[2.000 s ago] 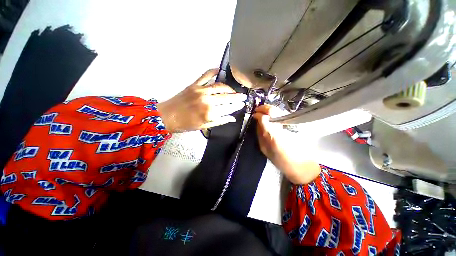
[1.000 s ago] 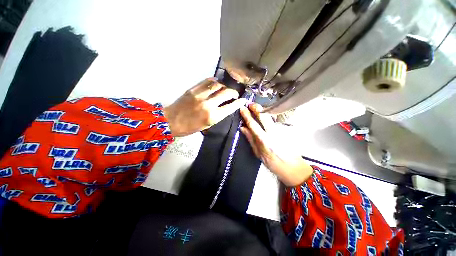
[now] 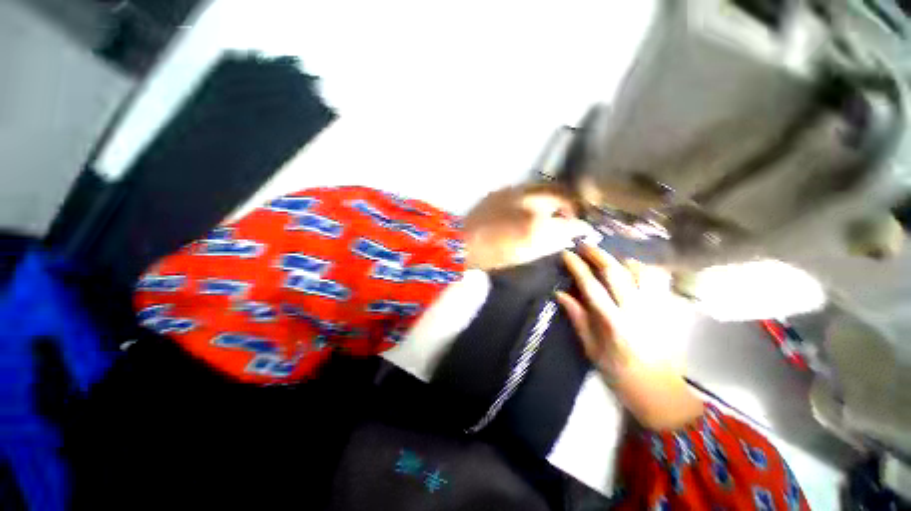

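Observation:
A black fabric panel (image 3: 559,384) lies lengthwise from the needle area down to the lap. A zipper (image 3: 521,361) with silver-white teeth runs along it. The view is blurred. My left hand (image 3: 519,228) is at the panel's upper end, left of the presser foot area; its fingertips are blurred. My right hand (image 3: 629,329) lies on the panel's upper right part, fingers spread and pressing flat on it. The presser foot and needle are too blurred to make out. The sewing machine head (image 3: 739,130) stands above and right of my hands.
A stack of black panels (image 3: 220,150) with a ragged end lies on the white tabletop (image 3: 450,80) at left. A bright blue bin (image 3: 50,369) is at the far left. A small red tool (image 3: 784,341) lies on the machine bed at right. A black heap is at the lower right edge.
The view has swung left, so everything sits further right and the blue bin shows. The picture is blurred now. Both hands remain at the panel's upper end.

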